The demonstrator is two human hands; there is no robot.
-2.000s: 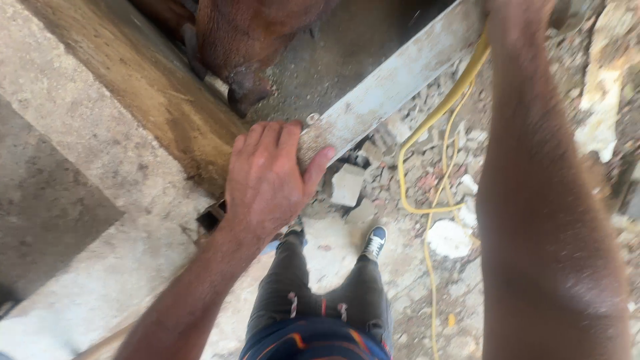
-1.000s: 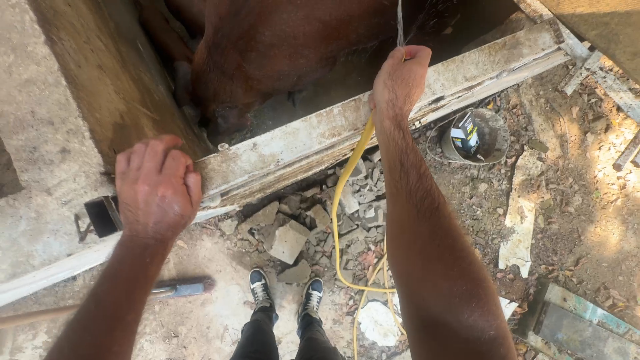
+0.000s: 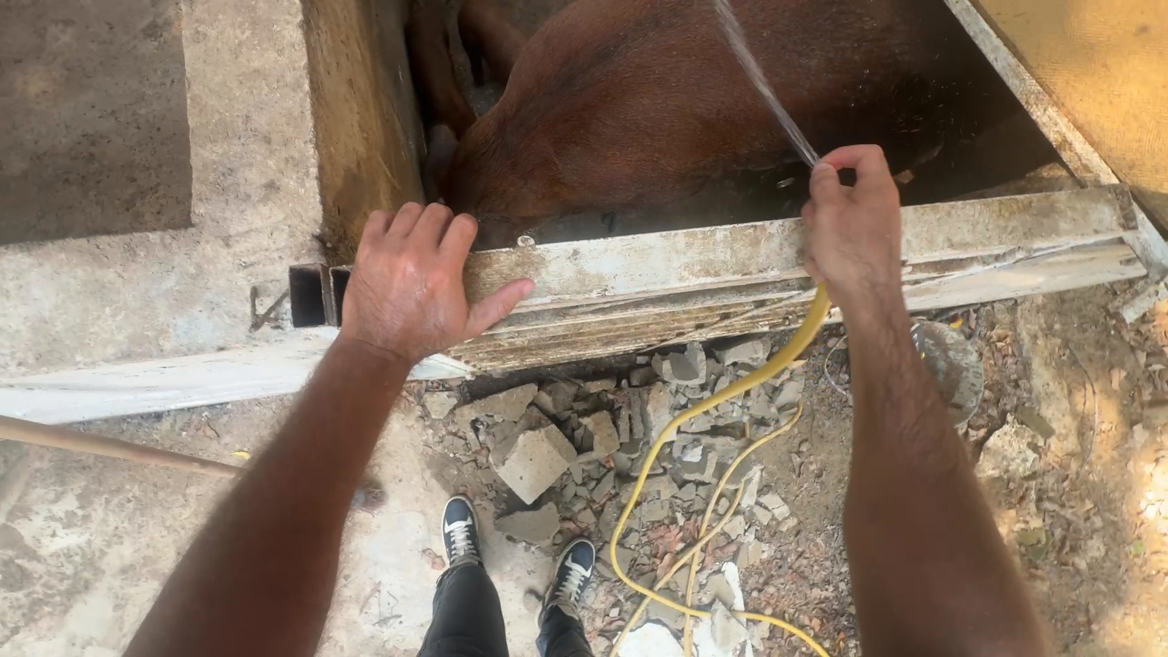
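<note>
My right hand [image 3: 853,219] grips the end of a yellow hose [image 3: 703,411] above the pen's top rail. A thin water jet [image 3: 766,87] leaves its fingers toward the back of a reddish-brown pig [image 3: 630,109] lying in the pen. My left hand [image 3: 415,278] rests on the left end of the whitish metal rail [image 3: 657,260], fingers over the far edge and thumb apart, near the animal's head. The hose's end itself is hidden in my right fist.
A concrete wall [image 3: 251,119] stands at the left. Broken concrete rubble [image 3: 534,461] lies below the rail, with loops of hose across it. A bucket [image 3: 951,370] is partly behind my right forearm. A wooden handle [image 3: 119,444] lies at lower left.
The water jet now points up and left over the animal's back; one second ago it pointed nearly straight up. My left hand's fingers now reach over the rail. The view has shifted.
</note>
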